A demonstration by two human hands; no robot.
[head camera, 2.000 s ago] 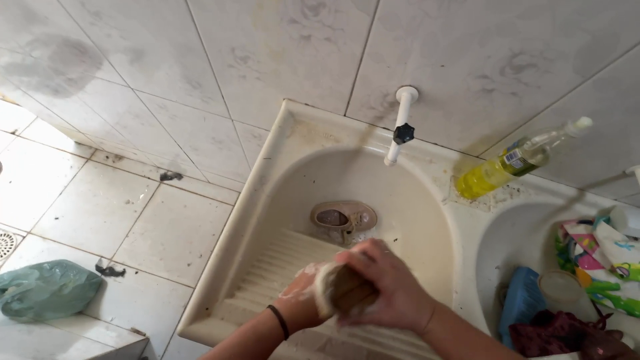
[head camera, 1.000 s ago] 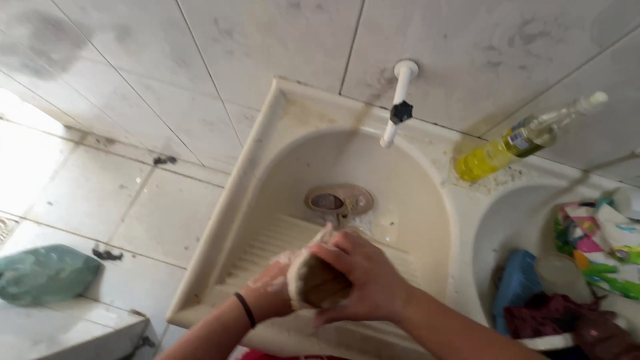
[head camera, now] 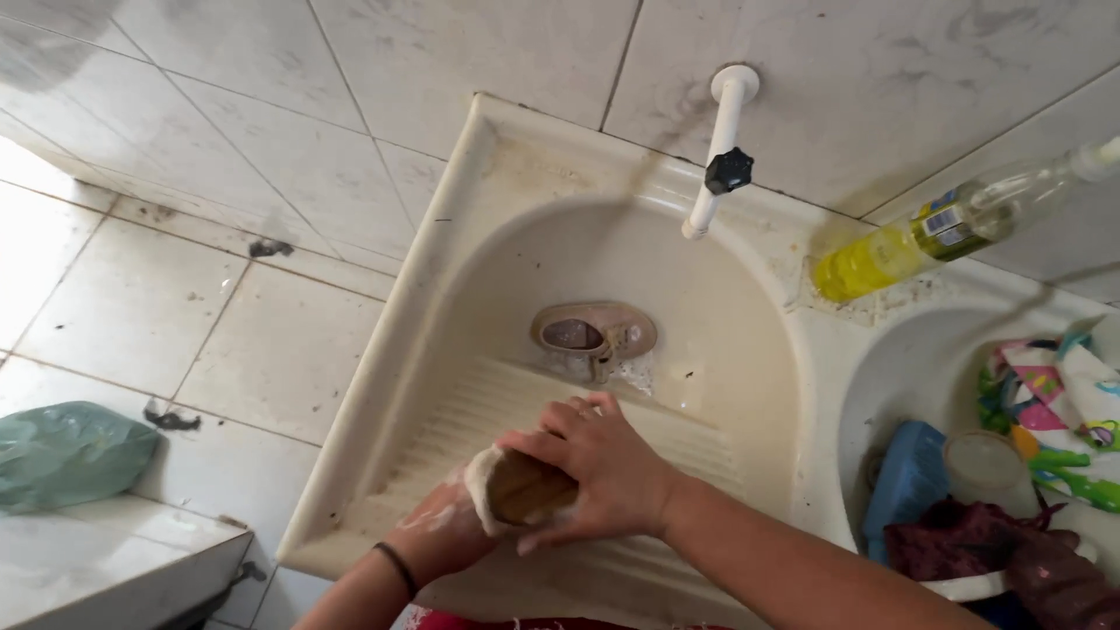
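Note:
In the lower middle of the head view, my right hand (head camera: 604, 477) is closed over a brown, wooden-looking brush (head camera: 529, 492). Its cream edge lies against my left hand (head camera: 451, 521), which has white suds on it and wears a dark band at the wrist. The left fingers are hidden, so what they hold cannot be told. Beyond the hands, a small pinkish-beige shoe (head camera: 632, 331) lies in the bowl of the sink (head camera: 752, 350), its opening upward, with suds beside it. Both hands are over the ribbed washboard slope (head camera: 437, 437).
A white tap (head camera: 724, 122) with a black knob juts over the bowl. A bottle of yellow liquid (head camera: 875, 258) stands on the rim. The right basin holds a blue item (head camera: 906, 477), a patterned cloth (head camera: 1063, 398) and dark red cloth (head camera: 949, 538). A green plastic bag (head camera: 70, 455) lies at left.
Both hands stay together on the brush, which has shifted slightly over the washboard. The shoe in the bowl has stayed in place.

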